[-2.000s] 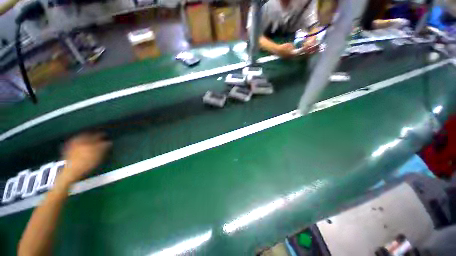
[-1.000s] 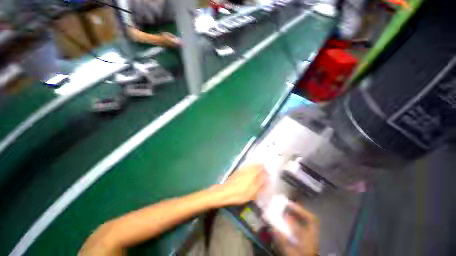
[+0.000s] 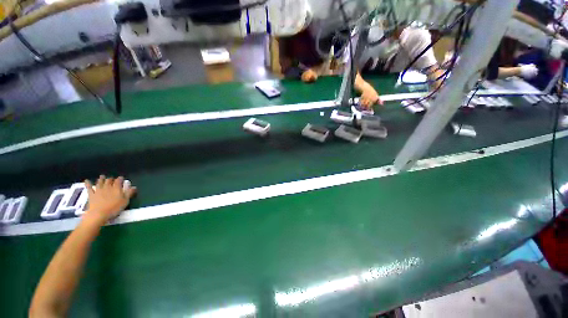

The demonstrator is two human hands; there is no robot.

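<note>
My left hand [image 3: 109, 199] is palm down at the left end of the belt, over the near white rail's edge. Its spread fingers lie over a white plastic housing [image 3: 127, 186], mostly hidden under them; a white edge shows by the thumb side. Left of the hand, white housings with rectangular windows stand in a slanted row [image 3: 55, 204], and more lie at the far left [image 3: 12, 210]. My right hand is not in view.
A loose group of housings [image 3: 349, 133] lies mid-belt, with a person's hand [image 3: 370, 98] reaching there. A grey post [image 3: 436, 105] rises at the near white rail [image 3: 268, 191]. The welder's base plate [image 3: 473, 301] shows at lower right.
One second ago both my hands were at the welder with a white piece. Now the view has turned left; my left hand is at the row on the belt and my right hand is out of view.
</note>
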